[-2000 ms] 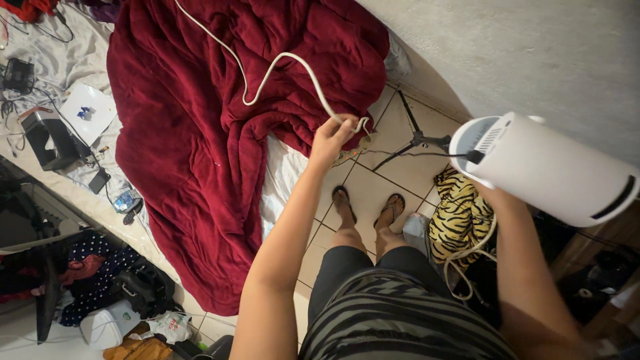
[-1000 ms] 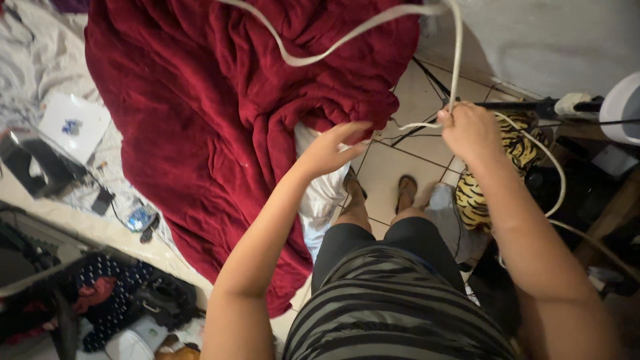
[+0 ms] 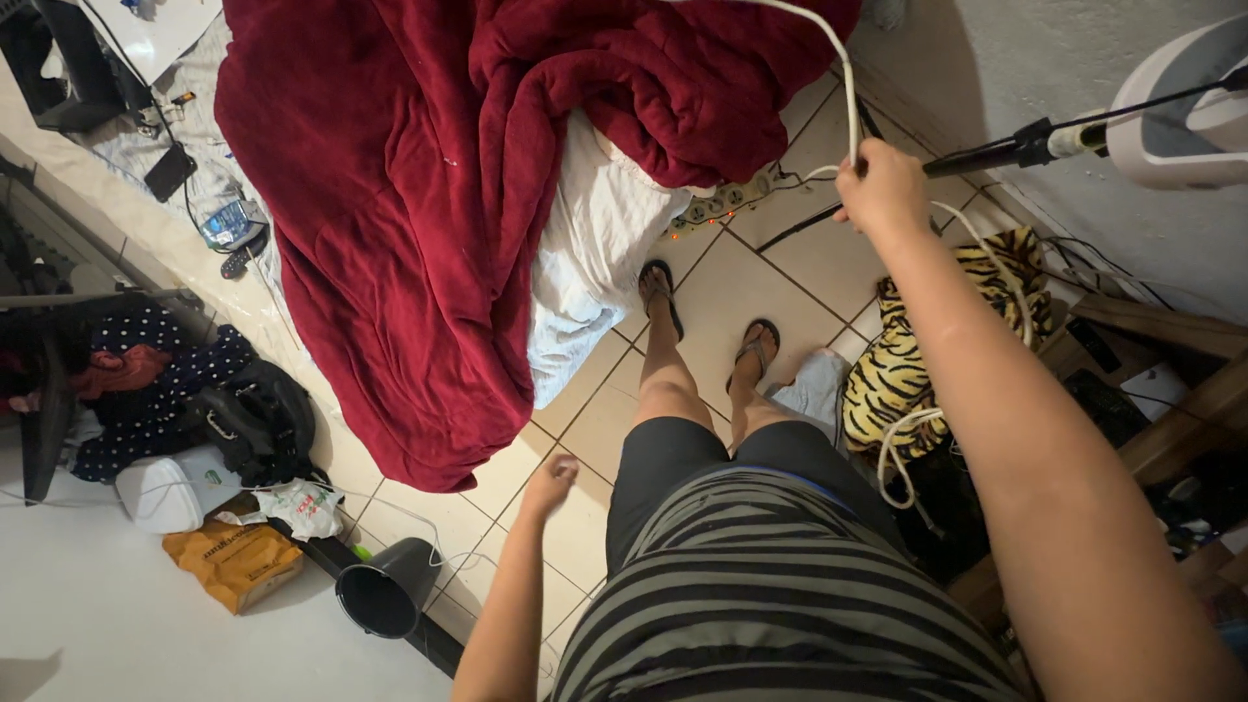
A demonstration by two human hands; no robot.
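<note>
My right hand (image 3: 882, 190) grips a thick white cable (image 3: 846, 73), which runs up over the bed from the fist and trails down on the right. Just beyond this hand stands a black pole (image 3: 985, 156) carrying a white appliance (image 3: 1160, 117), cut off by the right edge. My left hand (image 3: 556, 483) hangs low over the tiled floor, its fingers loosely curled; whether it holds anything cannot be told. Near it lies the lower end of a dark red blanket (image 3: 390, 244). Power strips (image 3: 717, 207) with lit red lights lie on the floor at the blanket's edge.
A white sheet (image 3: 585, 253) hangs off the bed. Tiger-striped fabric (image 3: 892, 375) and loose cables lie at the right, by wooden shelving (image 3: 1180, 409). A black bucket (image 3: 385, 590), an orange bag (image 3: 234, 561) and dark clothes are at lower left. My feet stand in sandals on tiles.
My left hand has dropped from beside the blanket to low over the floor. Two seconds ago it held the white cable, while my right hand was at the white appliance; now my right hand holds the cable.
</note>
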